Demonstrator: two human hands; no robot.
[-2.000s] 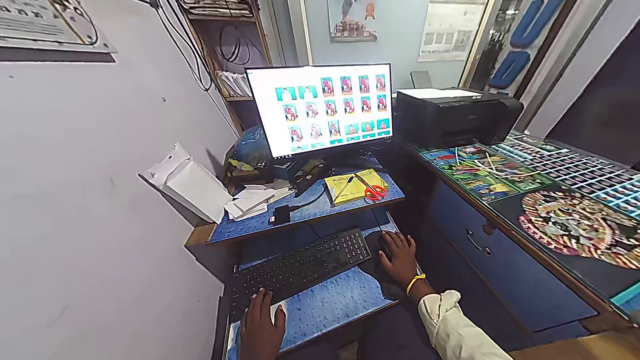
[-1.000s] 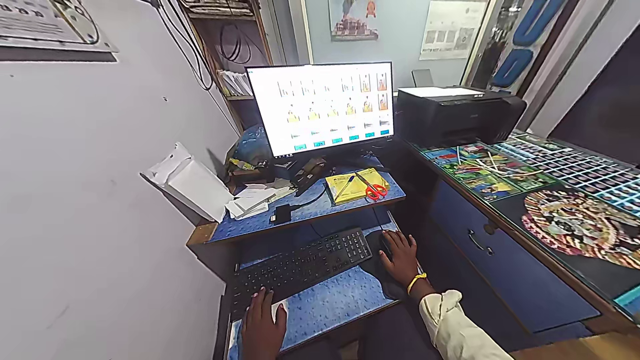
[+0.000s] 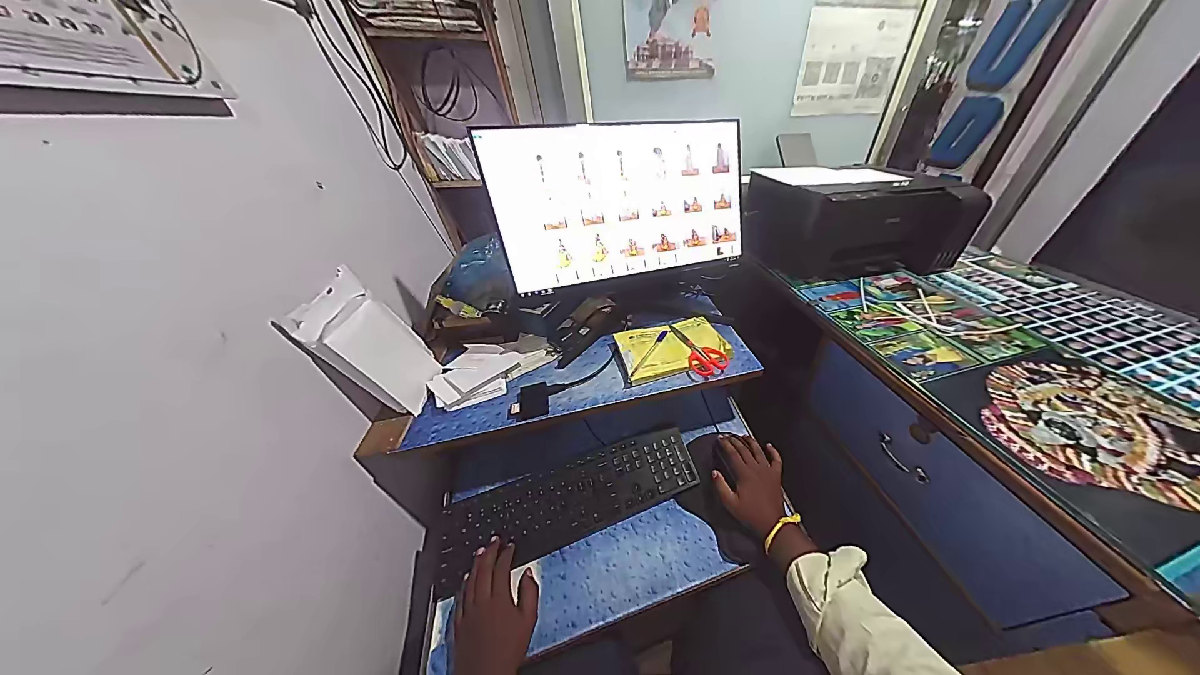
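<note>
My right hand (image 3: 750, 483) rests over a black computer mouse (image 3: 725, 457) on a black mouse pad (image 3: 717, 525); a yellow band circles that wrist. My left hand (image 3: 494, 605) lies at the near left edge of a black keyboard (image 3: 572, 497), fingers slightly apart, holding nothing visible. Both are on a blue pull-out tray (image 3: 619, 572). Above the tray, a lit monitor (image 3: 614, 206) shows rows of small picture thumbnails. Red-handled scissors (image 3: 705, 359) and a blue pen (image 3: 649, 353) lie on a yellow packet (image 3: 670, 342) on the desk shelf.
White papers (image 3: 478, 375) and a white box (image 3: 361, 342) stand at the shelf's left, beside a black card reader or adapter (image 3: 532, 401) on a cable. A black printer (image 3: 867, 220) sits right of the monitor, on a counter (image 3: 975, 412) with pictures under its top. The wall borders the left.
The thumbnails on the monitor have changed twice, from green-background pictures to others on mostly white. Both hands have stayed nearly in place.
</note>
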